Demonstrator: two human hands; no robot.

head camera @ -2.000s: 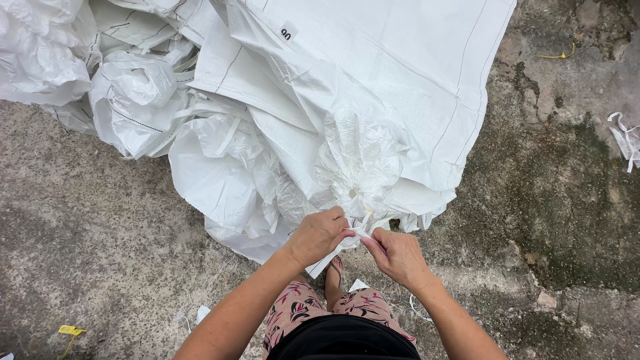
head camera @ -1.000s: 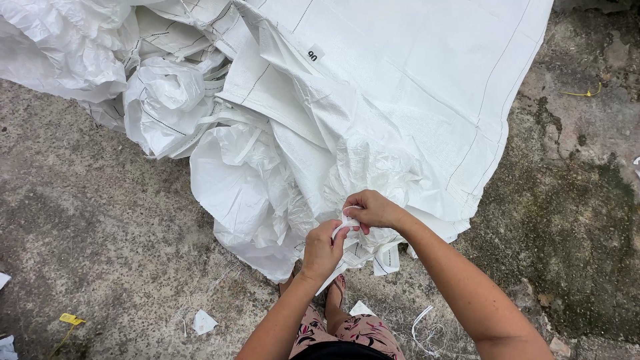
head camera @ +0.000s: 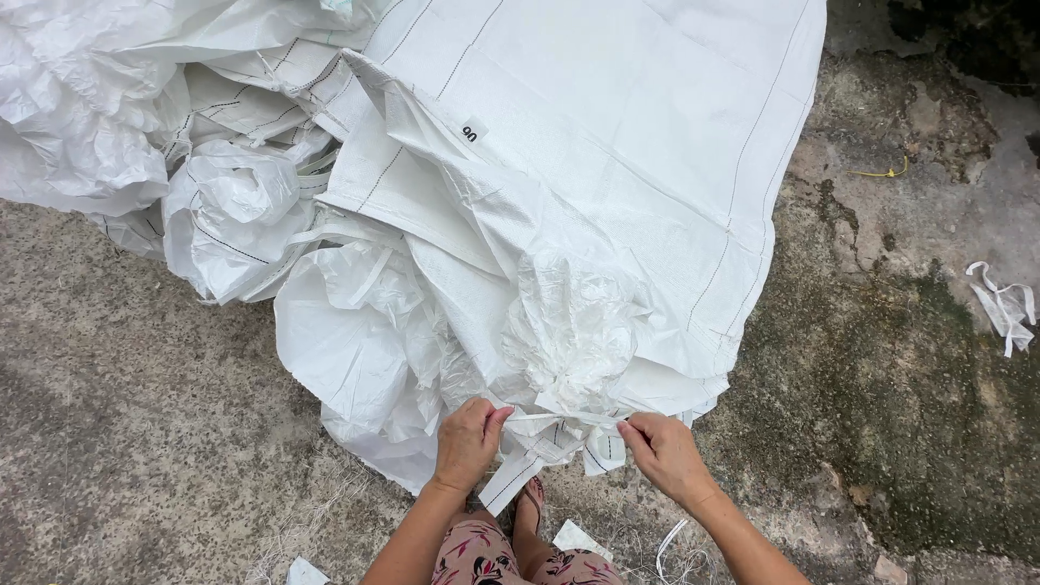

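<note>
A large white woven plastic sack (head camera: 650, 146) with dark stitching lies spread on the ground, with gathered clear plastic film (head camera: 573, 333) at its near end. Just below that bunched film runs a narrow white tie strip (head camera: 597, 418), stretched roughly level. My left hand (head camera: 470, 443) pinches the strip's left end between thumb and fingers. Its right end is pinched by my right hand (head camera: 666, 455). Between the hands, a flat white strap with a dark stitched line (head camera: 510, 479) hangs toward my feet.
More crumpled white sacks (head camera: 236, 211) are heaped at the left. On the stained concrete ground (head camera: 162, 406) are a yellow tie (head camera: 890, 169) at the right, a white scrap with straps (head camera: 1006, 309) at the far right, and white scraps (head camera: 582, 539) and loose threads near my feet.
My hands were close together at the strip before; now they are spread apart with the strip pulled between them.
</note>
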